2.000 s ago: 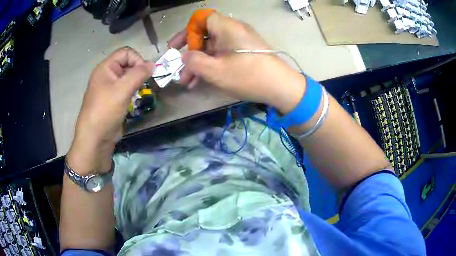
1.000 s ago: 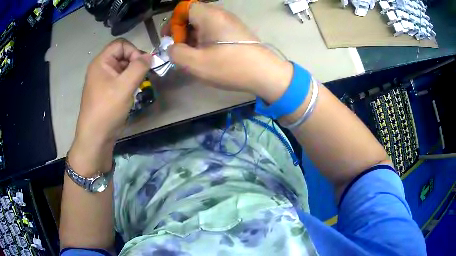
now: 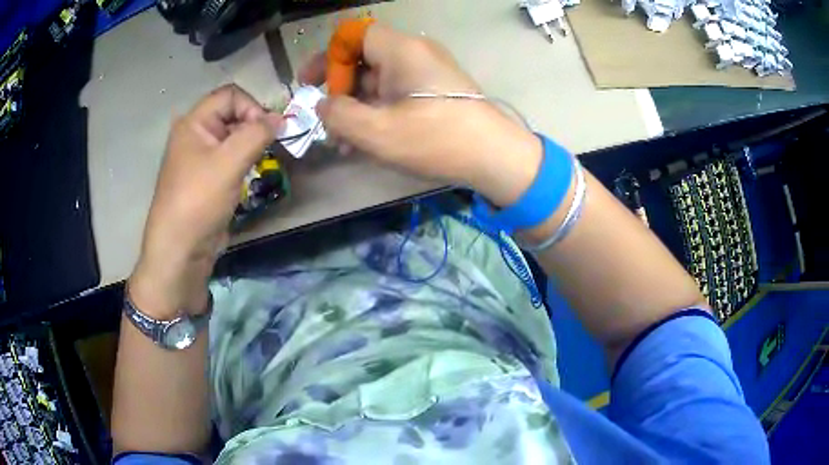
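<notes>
A small white plug housing point(image 3: 302, 122) is between my hands, with thin red and black lead wires running into it. My right hand point(image 3: 400, 104), with an orange finger cot point(image 3: 345, 54), holds the housing. My left hand point(image 3: 214, 150) pinches the lead wires at the housing's left side. A circuit board point(image 3: 263, 185) with yellow and dark parts hangs below my left fingers, partly hidden by the hand. The dark soldering iron tip point(image 3: 280, 60) points down just above the housing. A thin pale strand passes across my right hand.
Beige work mat point(image 3: 364, 195) under my hands. Black ribbed hose point(image 3: 214, 23) at the top. White housings point(image 3: 741, 36) lie on a brown cardboard sheet point(image 3: 627, 59) at upper right. Board rows point(image 3: 714, 232) on a rack at right. Black mat point(image 3: 50, 191) at left; more white units point(image 3: 27, 400) at lower left.
Both hands and the housing moved up toward the iron tip, then back down a little. The housing shows more openly now than one second ago. The grips look the same.
</notes>
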